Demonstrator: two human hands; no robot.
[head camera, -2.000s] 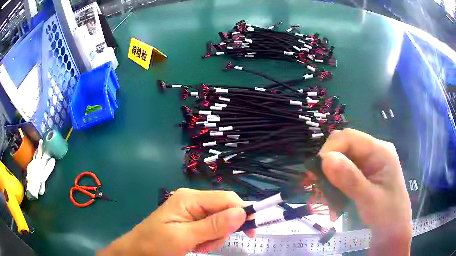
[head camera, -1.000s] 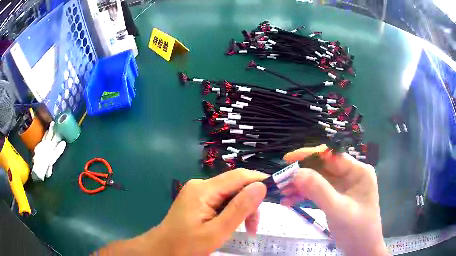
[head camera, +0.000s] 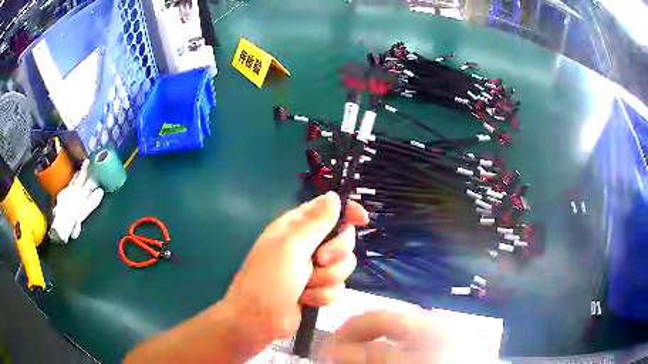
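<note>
My left hand (head camera: 298, 263) is closed around the black sleeves of two wire harnesses (head camera: 346, 153), held upright over the main pile. Their upper ends show white labels and blurred red lead wires with connectors; a black end sticks out below my fist. My right hand (head camera: 398, 338) is strongly blurred at the bottom edge, beside the lower end of the harnesses; its fingers cannot be made out. The main harness pile (head camera: 419, 188) lies behind my left hand. A white paper sheet (head camera: 469, 327) lies under my hands.
A second harness pile (head camera: 447, 82) lies farther back. A yellow sign (head camera: 256, 64), blue bin (head camera: 173, 117), perforated basket (head camera: 106, 78), orange-handled snips (head camera: 146, 245), white gloves (head camera: 74, 206), teal roll (head camera: 108, 169) and yellow-handled tool (head camera: 25, 231) are at left. A blue bin (head camera: 632, 234) stands at right.
My left hand has turned upright, raising the harness ends away from me. My right hand has left the labels and moved down to the bottom edge. The view has shifted, so the table things appear farther right.
</note>
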